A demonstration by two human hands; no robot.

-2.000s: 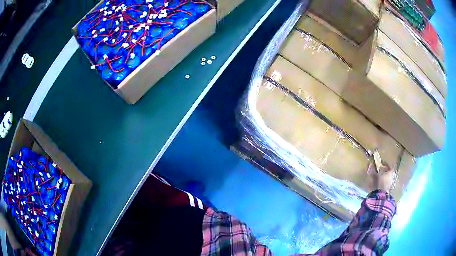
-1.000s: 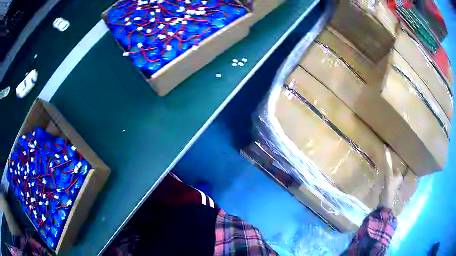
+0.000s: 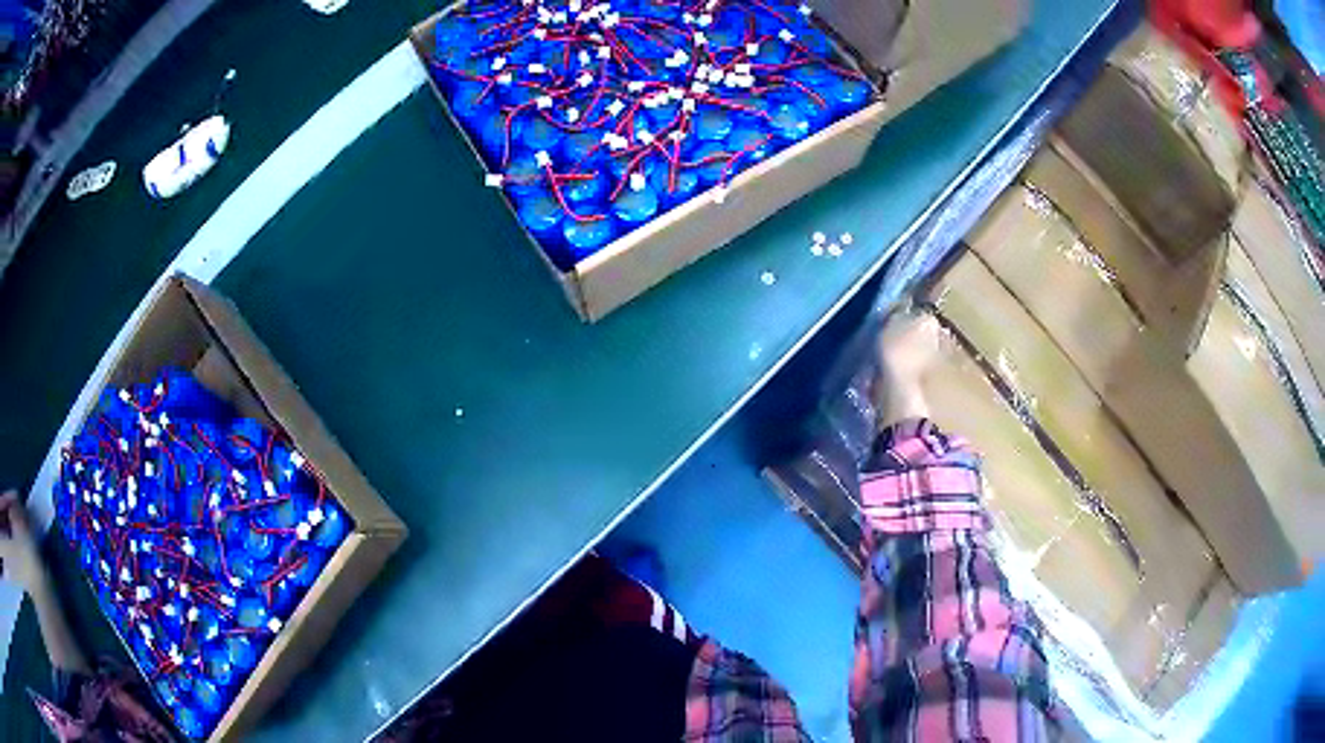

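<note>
My right hand (image 3: 908, 356), blurred, is at the near edge of the stacked brown cartons (image 3: 1010, 399), by the clear plastic wrap (image 3: 942, 247). Whether it holds anything cannot be told. My left hand (image 3: 18, 549) is small and cut off by the left edge, beside the lower left open carton (image 3: 313, 602). That carton is filled with blue battery packs (image 3: 218, 515) with red leads and white plugs.
A second open carton (image 3: 727, 218) of blue packs stands on the green bench (image 3: 480, 334). Small white bits (image 3: 830, 244) lie near the bench edge. A white housing (image 3: 189, 157) and a slim white oval (image 3: 92, 180) lie on the belt beyond a pale rail (image 3: 276, 167).
My right hand has moved from the lower right of the carton stack up and left to its near edge. The view has shifted, so the bench and cartons appear further right.
</note>
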